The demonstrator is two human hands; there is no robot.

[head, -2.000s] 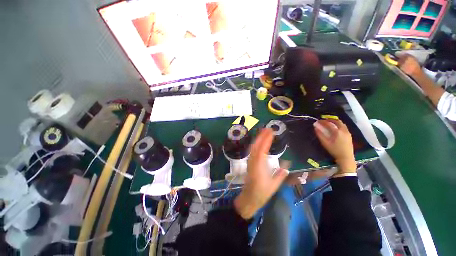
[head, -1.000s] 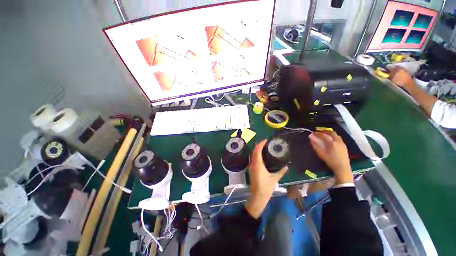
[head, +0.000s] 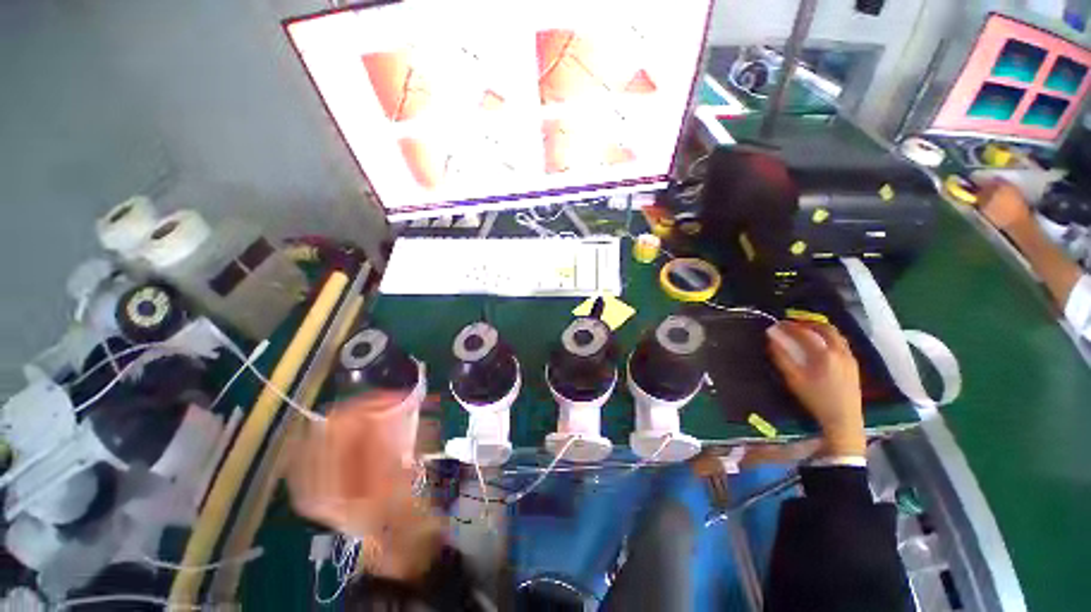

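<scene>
Four PTZ cameras stand in a row along the bench edge, black heads with grey lens rings turned up: far left (head: 363,359), second (head: 483,368), third (head: 581,366), right (head: 668,365). My left hand (head: 359,472) is blurred in front of the far-left camera and covers its lower part; whether it grips it I cannot tell. My right hand (head: 818,373) rests over the white mouse (head: 799,344) on the black pad (head: 739,365). The monitor (head: 514,108) shows a four-way split picture, very bright.
A white keyboard (head: 503,265) lies below the monitor. A yellow tape roll (head: 690,280) and black machine (head: 855,215) stand right of it. Yellowish rails (head: 257,442) and piled cameras (head: 132,418) are at left. Another person's hand (head: 1003,206) is at far right.
My left hand has left the right camera and moved left to the far-left camera. The right camera stands upright in the row. My right hand stays at the mouse. The view has shifted slightly.
</scene>
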